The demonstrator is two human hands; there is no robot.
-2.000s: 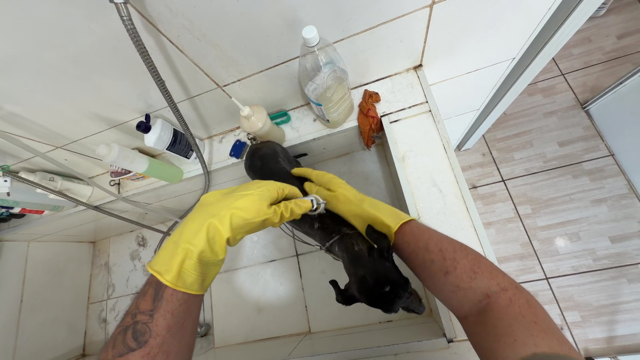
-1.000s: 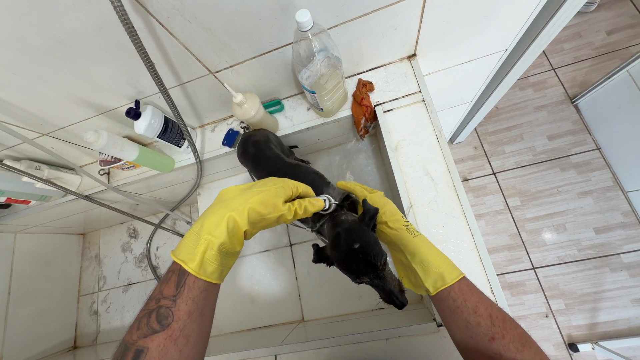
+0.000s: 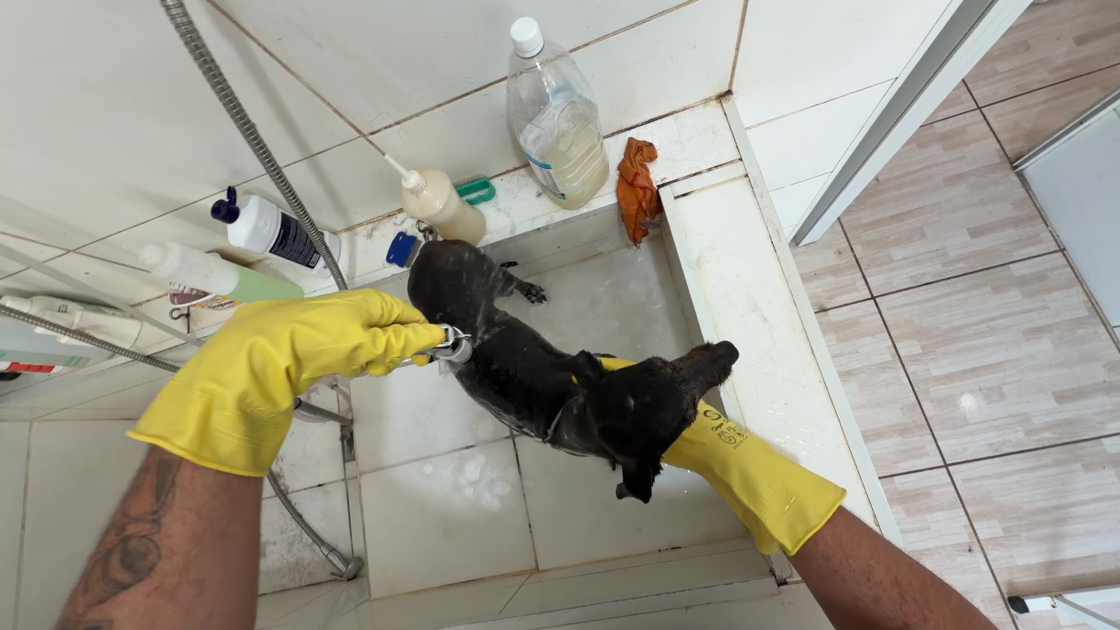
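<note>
A wet black dog [image 3: 516, 359] stands in a white tiled wash basin [image 3: 446, 499], its head toward the right and its rump toward the back ledge. My left hand [image 3: 306, 359], in a yellow rubber glove, grips a chrome hand shower head [image 3: 451, 345] against the dog's side, and water sprays over its back. My right hand [image 3: 726, 464], gloved alike, reaches under the dog's neck; its fingers are mostly hidden behind the head, so their hold cannot be made out. A thin band circles the dog's neck.
Along the back ledge stand a large clear plastic bottle [image 3: 560, 131], a squeeze bottle [image 3: 442, 206], a green-handled brush [image 3: 475, 191] and an orange cloth [image 3: 639, 188]. More bottles [image 3: 280, 232] line the left ledge. A metal shower hose [image 3: 254, 131] hangs at left. The basin's raised wall [image 3: 761, 324] bounds the right.
The shower head has moved from near the dog's neck back toward its rump. The dog's head has turned to the right and lifted, and my right hand has gone from beside it to beneath it.
</note>
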